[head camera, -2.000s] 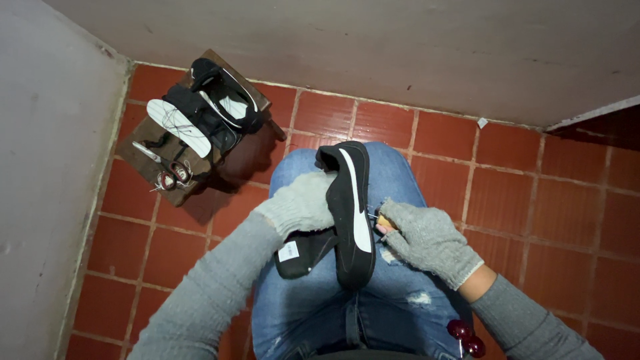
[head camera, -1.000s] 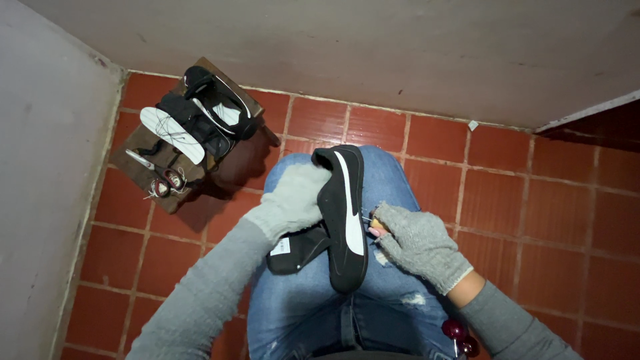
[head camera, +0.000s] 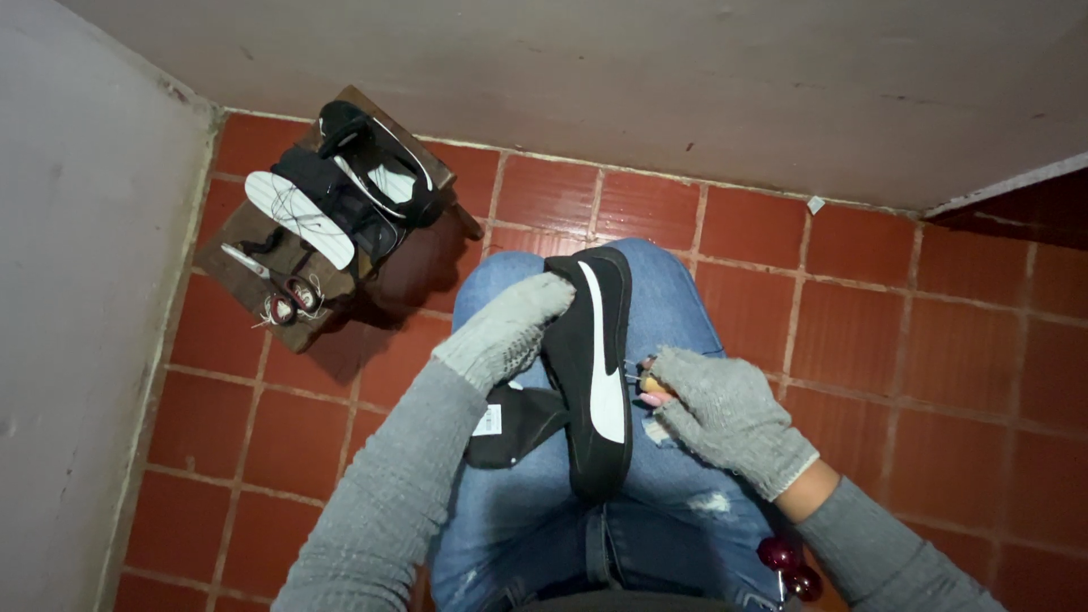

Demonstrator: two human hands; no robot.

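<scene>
A black shoe with a white stripe (head camera: 602,357) lies on its side across my jeans-clad lap, its sole edge toward the right. My left hand (head camera: 514,327), in a grey knitted glove, grips the shoe near its opening, the fingertips partly hidden by it. From the shoe's left side a black fabric flap with a white label (head camera: 523,433) spreads over the thigh. My right hand (head camera: 714,412), in a grey fingerless glove, holds a small tool with a yellowish handle (head camera: 653,388); its thin metal shaft points at the sole edge. Whether the tip touches the shoe cannot be told.
On a wooden stool (head camera: 229,246) at upper left lie a second black shoe (head camera: 382,170), a white insole with dark thread (head camera: 297,219) and scissors (head camera: 272,280). Walls meet the red tile floor behind. Dark red shiny balls (head camera: 790,569) hang by my right hip.
The left hand has shifted down along the shoe's left side, and the shoe's opening is less exposed than before. The right hand still holds the tool beside the sole.
</scene>
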